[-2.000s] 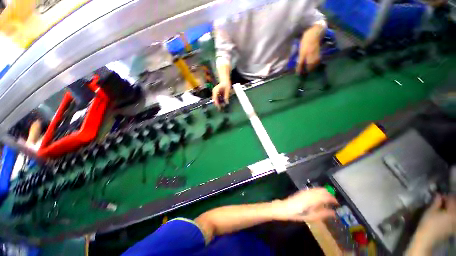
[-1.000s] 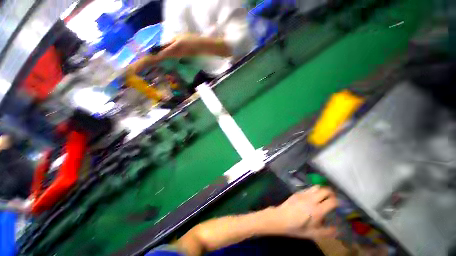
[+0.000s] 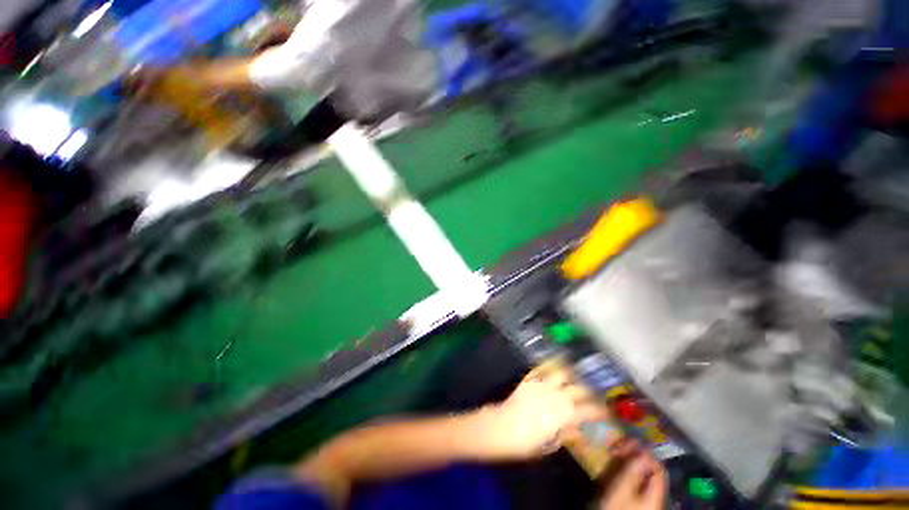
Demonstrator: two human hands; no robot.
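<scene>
The picture is blurred. My left hand [image 3: 543, 406] is at the front edge of the machine, beside the left green button [image 3: 563, 332]. My right hand [image 3: 636, 480] is close to it, at the lower edge and partly cut off. A small pale grey patch [image 3: 598, 432] shows between the two hands; whether either hand holds it is unclear. The red emergency stop [image 3: 629, 409] is just beyond my hands, and another green button [image 3: 703, 488] is to the right. The silver base plate [image 3: 638, 314] lies behind the buttons.
A green conveyor [image 3: 339, 284] with a white divider bar [image 3: 409, 221] crosses the view. Dark parts [image 3: 130, 274] line its far side. A yellow bar [image 3: 610, 237] stands at the plate's left. A person's arm [image 3: 224, 74] is across the belt. A blue tote [image 3: 857, 473] is lower right.
The view has turned right, so the belt and machine have shifted left. My right hand, over the plate in the oldest frame, is now beside my left hand at the machine's front.
</scene>
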